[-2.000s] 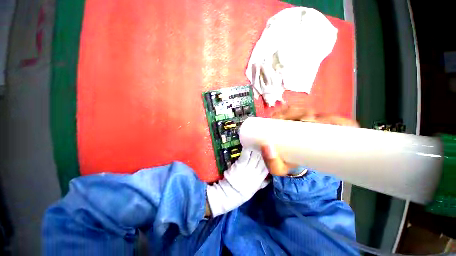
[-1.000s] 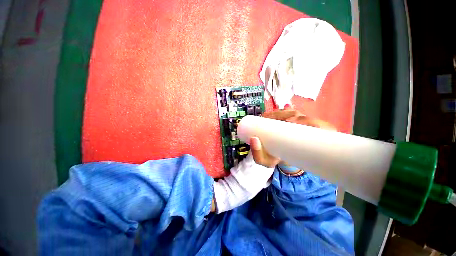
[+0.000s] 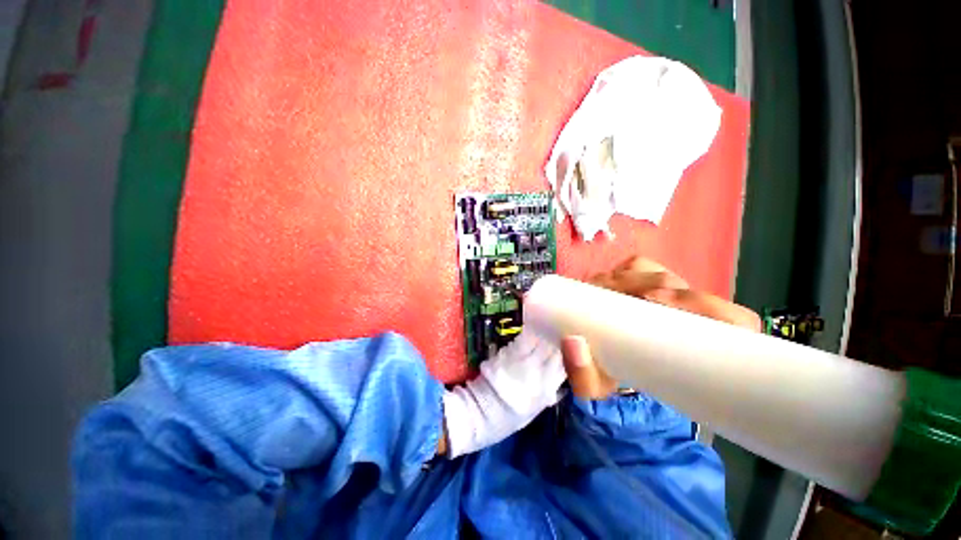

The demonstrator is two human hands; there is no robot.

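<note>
A green circuit board (image 3: 506, 253) with black blocks and yellow-taped parts is held over the red mat. My left hand (image 3: 509, 378), in a white glove, holds the board's near end; its fingers are partly hidden. My bare right hand (image 3: 643, 290) is wrapped around a large white dispensing syringe (image 3: 717, 374). The syringe's narrow end points at the board's lower right part; its tip is hidden behind the barrel. A green cap (image 3: 927, 454) closes the wide end at the right edge.
A crumpled white cloth (image 3: 643, 132) lies on the red mat (image 3: 316, 190), beyond the board. The mat lies on a green bench top (image 3: 142, 232). To the right runs a dark green conveyor (image 3: 796, 190), with another board (image 3: 792, 324) on it.
Since one second ago, the syringe's narrow end has moved down and right, towards the board's near end, and its green cap has shifted right and down. The board has hardly moved.
</note>
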